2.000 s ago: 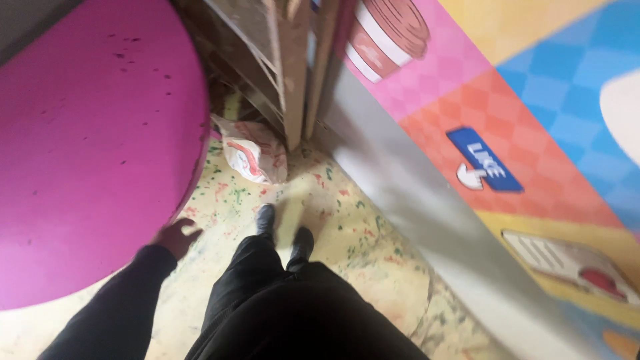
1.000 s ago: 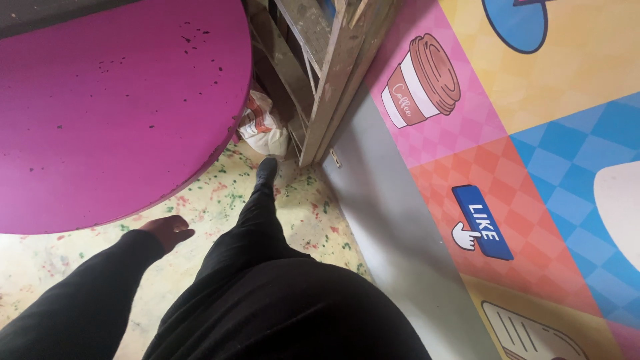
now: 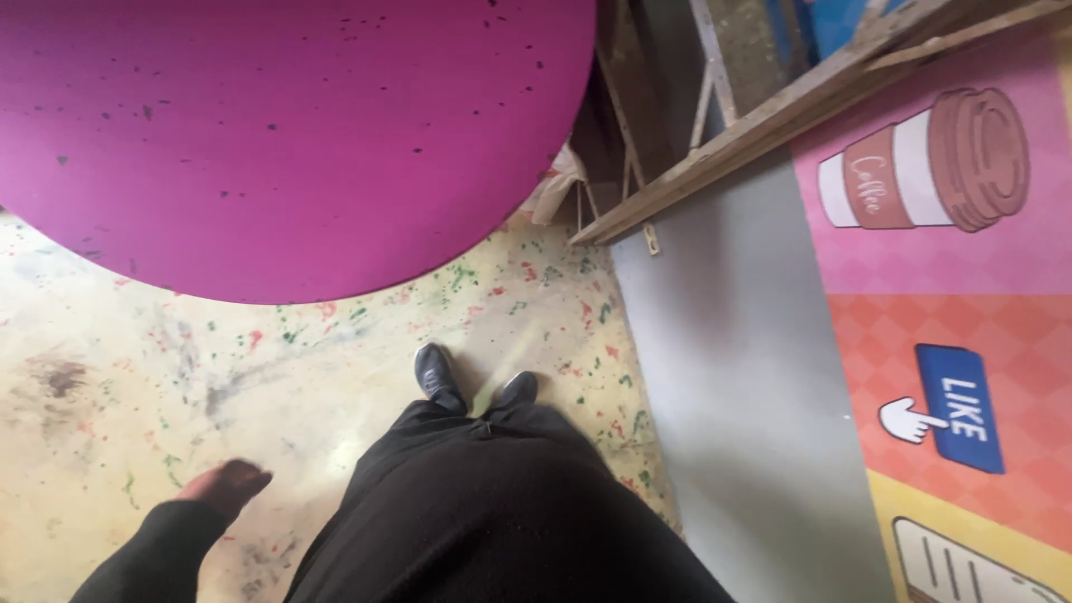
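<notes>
My left hand point(image 3: 228, 486) hangs low at the lower left, over the paint-spotted floor point(image 3: 276, 394), and touches nothing that I can see. Its fingers look loosely curled and blurred, so whether they are closed is unclear. In front of it is the round edge of a magenta tabletop point(image 3: 335, 184) with dark specks. My right hand is out of view. Below me are my dark trousers and two grey shoes point(image 3: 434, 373) on the floor.
A wooden frame point(image 3: 712, 159) leans by the grey wall base point(image 3: 712, 352) at the right. Behind the table's edge lies a whitish bag point(image 3: 557, 188), partly hidden. Printed wall panels point(image 3: 946, 285) show a coffee cup and a hand pointing at a button.
The view has turned and shifted, and the magenta tabletop now hides more of the bag. Both shoes show now, where one showed a second ago.
</notes>
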